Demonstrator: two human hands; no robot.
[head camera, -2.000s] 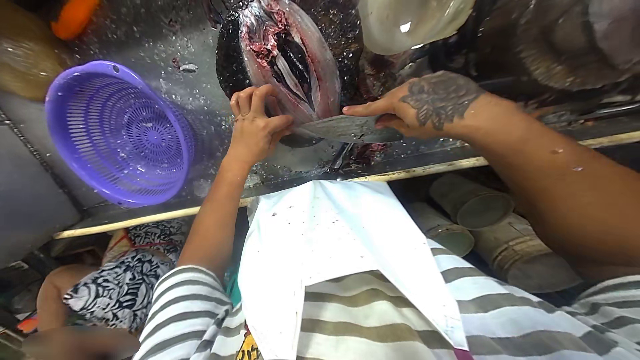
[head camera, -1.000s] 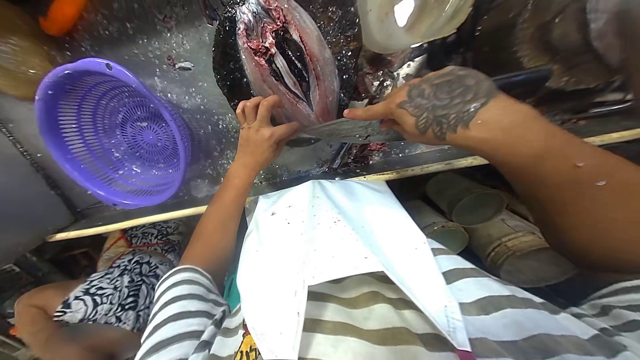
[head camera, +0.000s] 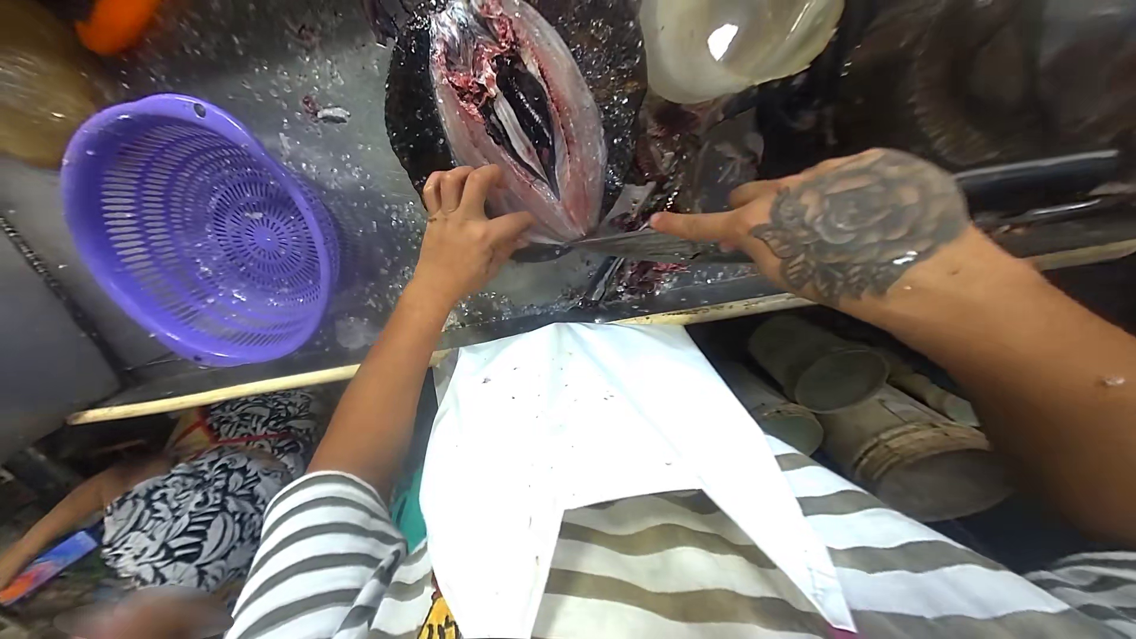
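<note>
A large gutted fish (head camera: 568, 115) lies on a dark round block (head camera: 408, 115), its belly split and its cavity facing up. My left hand (head camera: 469, 222) presses its fingers on the fish's lower left edge. With my right hand (head camera: 825, 222) I grip a wide-bladed knife (head camera: 657, 245), index finger stretched along the blade. The blade lies flat-looking across the narrow lower end of the fish, its tip side near my left thumb. The knife's handle is hidden in my right hand.
A purple plastic basket (head camera: 200, 231) stands left on the wet metal table. A translucent container (head camera: 737, 44) is at the top, with fish scraps (head camera: 652, 277) near the blade. A pale rod (head camera: 231, 393) edges the table. Buckets (head camera: 923, 453) stand below right; a person (head camera: 195, 506) is lower left.
The seated person's arm now reaches out at the lower left with a colourful flat object. My hands, the knife and the fish stay about where they were.
</note>
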